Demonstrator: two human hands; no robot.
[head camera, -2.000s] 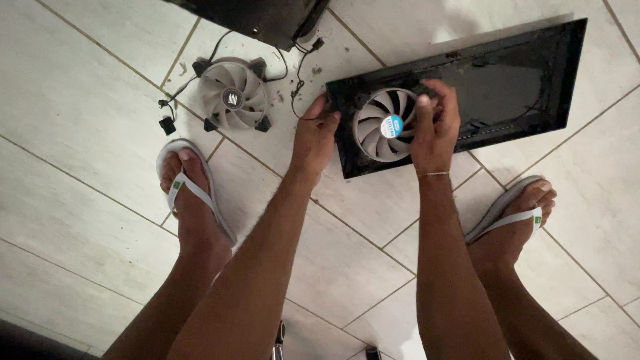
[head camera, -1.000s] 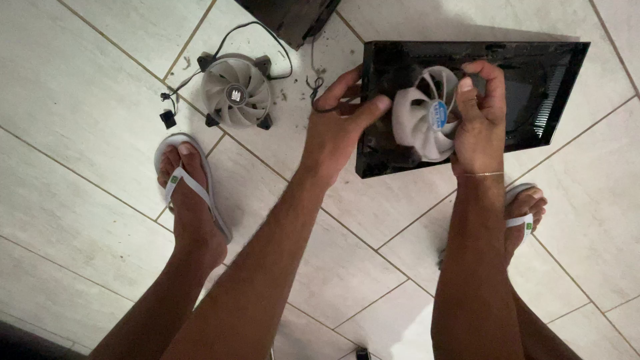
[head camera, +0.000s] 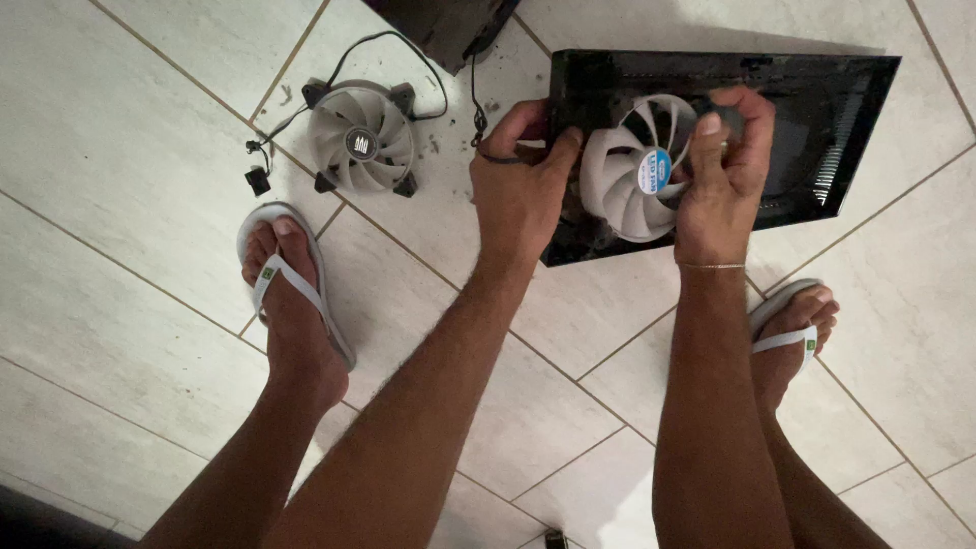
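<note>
A black computer case panel lies on the tiled floor at the upper right. Over its left part is a grey computer case fan with a blue and white hub sticker. My right hand grips the fan's right side between thumb and fingers. At the panel's left end is my left hand, its thumb near the fan and a dark cable across its fingers; whether it grips the panel's edge is hard to tell. A second case fan with black corners lies to the left, its cable looping around it.
Part of another dark case piece reaches in at the top. Dust and small debris lie between it and the second fan. My feet in flip-flops stand at the left and right. A small dark object shows at the bottom edge.
The fan in my right hand was flatter over the panel two seconds ago and is now tilted. My left hand has moved onto the cable at the panel's left end.
</note>
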